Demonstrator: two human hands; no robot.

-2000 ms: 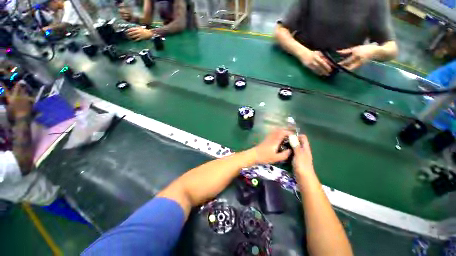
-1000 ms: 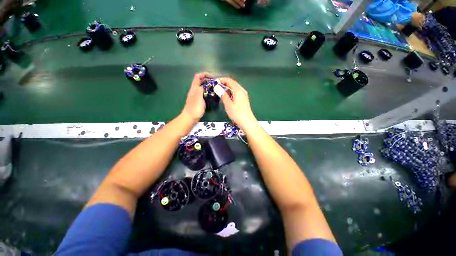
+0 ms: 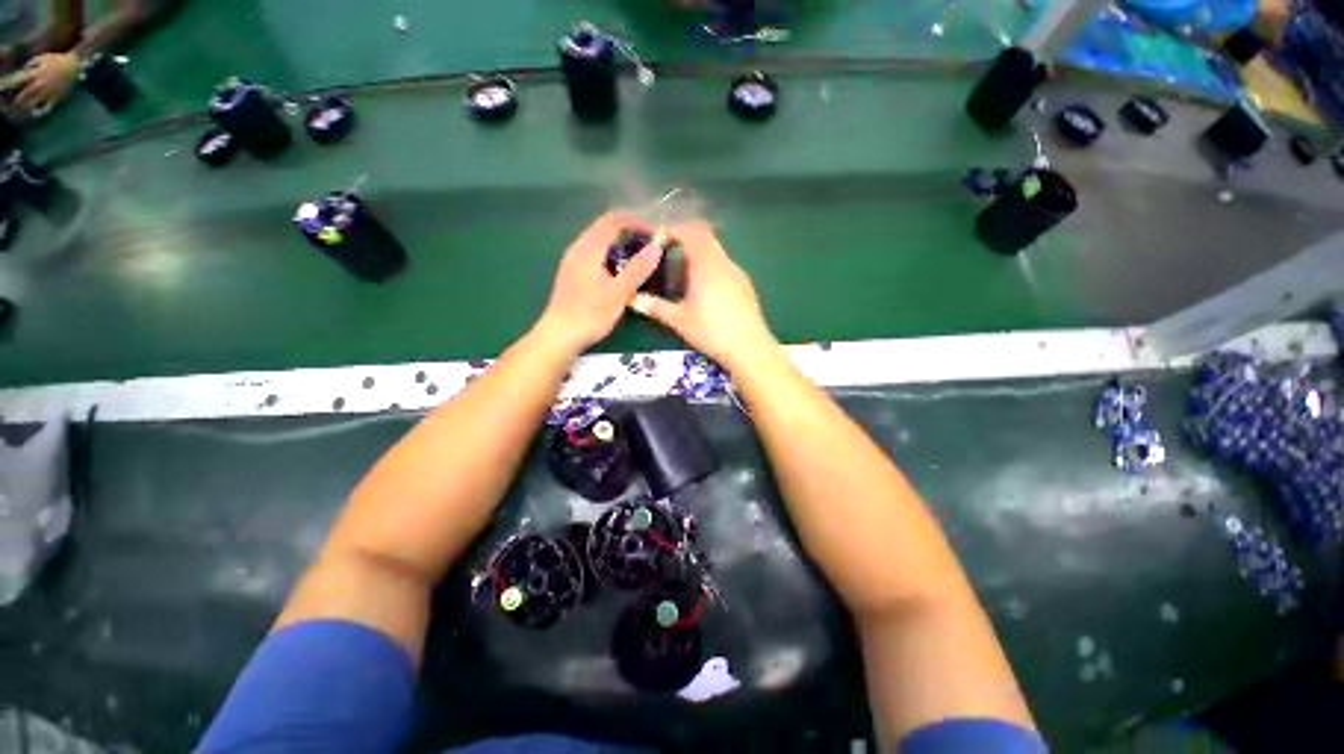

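My left hand (image 3: pixel 594 283) and my right hand (image 3: pixel 708 289) hold a black housing (image 3: pixel 671 273) between them over the green belt. My fingers cover much of it, and a thin pale lead sticks out at its top. On the near bench several black housings stand open, one (image 3: pixel 537 580) with a yellow dot inside, another (image 3: pixel 659 636) with a green dot and red wires. A closed-sided black housing (image 3: pixel 671 446) lies beside them. A few blue-white circuit boards (image 3: pixel 705 374) lie on the white rail.
The belt carries an upright housing (image 3: pixel 590 74), a tilted one (image 3: pixel 351 239), another (image 3: pixel 1027 209) at right, and flat black end caps (image 3: pixel 491 97). A board heap (image 3: pixel 1271 427) lies at right, white scrap (image 3: pixel 712 679) near me, a plastic bag (image 3: pixel 33 501) at left. Another person's hand (image 3: pixel 44 81) shows at upper left.
The view has shifted slightly. Both hands still hold the housing, with fingers now closed further over its top. A housing now stands on the far belt line between two end caps.
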